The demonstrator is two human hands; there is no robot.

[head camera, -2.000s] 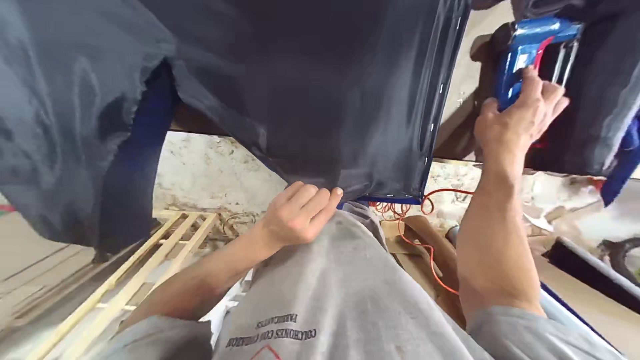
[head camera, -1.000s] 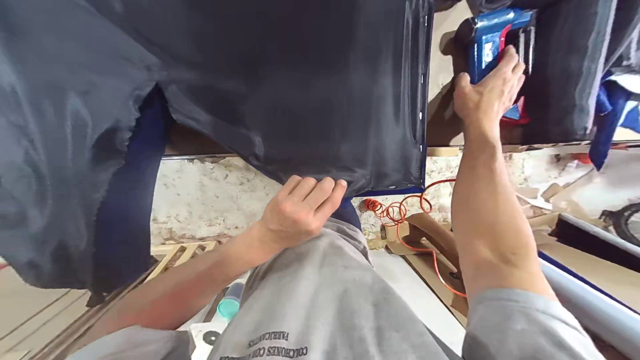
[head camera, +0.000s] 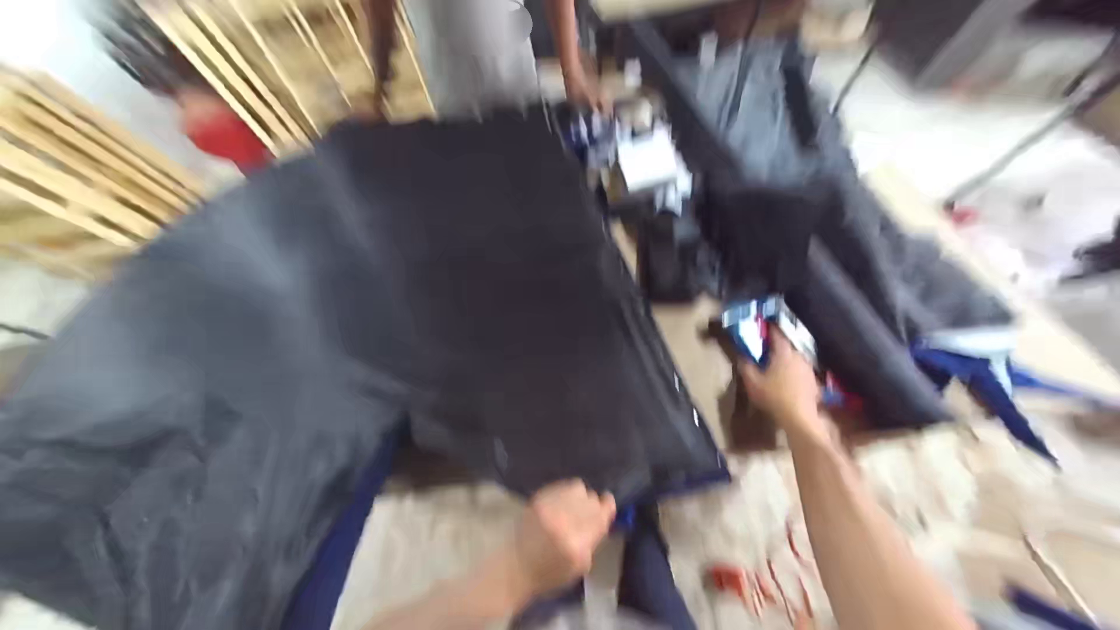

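My left hand (head camera: 569, 525) is closed on the near edge of a dark fabric sheet (head camera: 490, 306), pinching it. The sheet covers a flat piece with blue fabric (head camera: 700, 481) at its near corner, and staples run along its right edge. To the right, my right hand (head camera: 783, 376) is on a blue staple gun (head camera: 757, 328), over the work surface beside more dark fabric. The view is blurred, so the fingers' exact grip on the tool is hard to see. A second stretch of the dark cloth hangs down on the left, with a blue strip beside it.
Across the sheet stands another person (head camera: 477, 52) in a light shirt, one hand near a blurred blue-and-white object (head camera: 643, 157). Wooden slat frames (head camera: 79, 157) lean at upper left. A red coiled hose (head camera: 744, 582) lies below right. Dark fabric rolls (head camera: 866, 341) lie at right.
The view has swung up and now takes in the far side with the other person. My left hand remains on the fabric edge, and my right hand remains at the staple gun.
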